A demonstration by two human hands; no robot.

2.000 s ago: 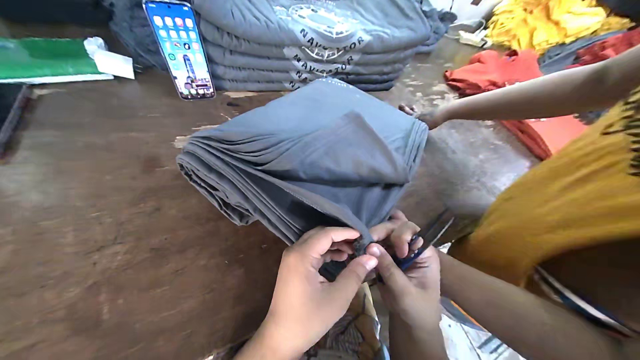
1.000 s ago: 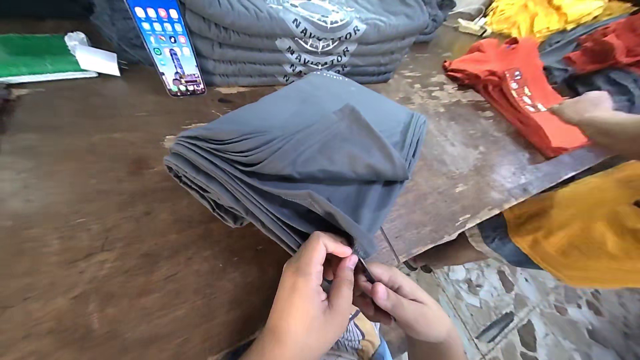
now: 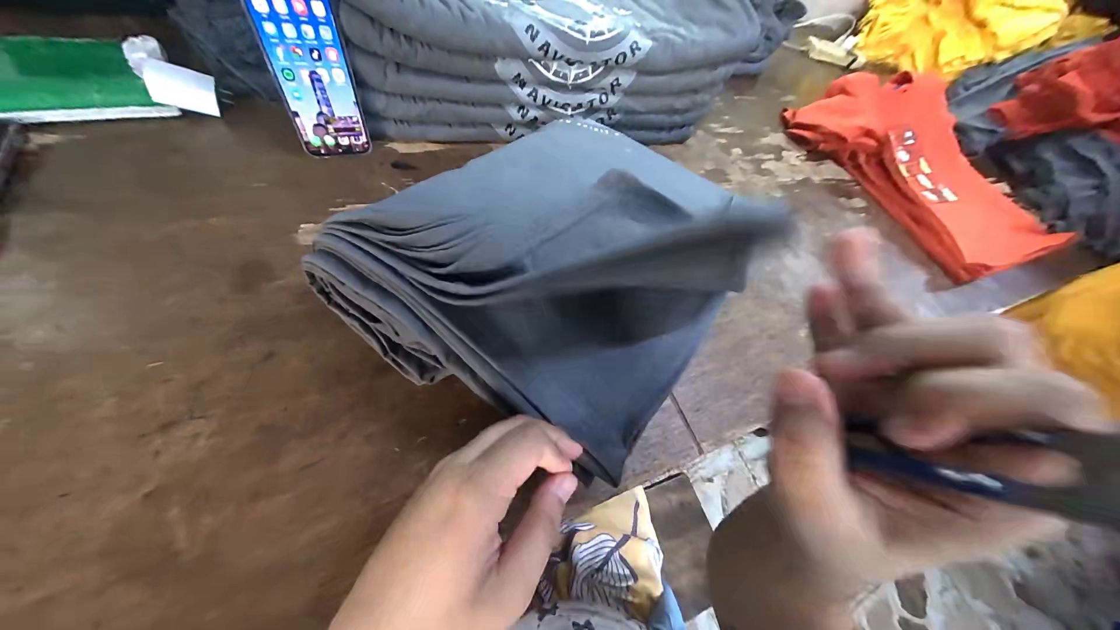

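A stack of folded dark grey T-shirts [image 3: 516,227] lies on the wooden table with its layered folds to the left. At the near corner of the stack, my left hand [image 3: 472,516] pinches the cloth between thumb and fingers. My right hand [image 3: 892,420], blurred, is off the cloth at the right, closed around a dark blue handled tool [image 3: 945,477]. In earlier frames it looks like small snips or scissors. One top layer of cloth, blurred, is flipped up toward the right hand, and does not visibly touch it.
Behind are piled grey printed T-shirts [image 3: 542,79] with a smartphone [image 3: 311,79] leaning on them. A green packet [image 3: 79,79] is at the left. Orange T-shirts [image 3: 927,175] and yellow cloth [image 3: 962,35] lie right. Another person's yellow garment [image 3: 1072,324] shows at the right edge.
My right hand has left the near corner and moved right with the tool. A cloth layer has flipped up. The other person's arm, seen earlier at the right, is out of view.
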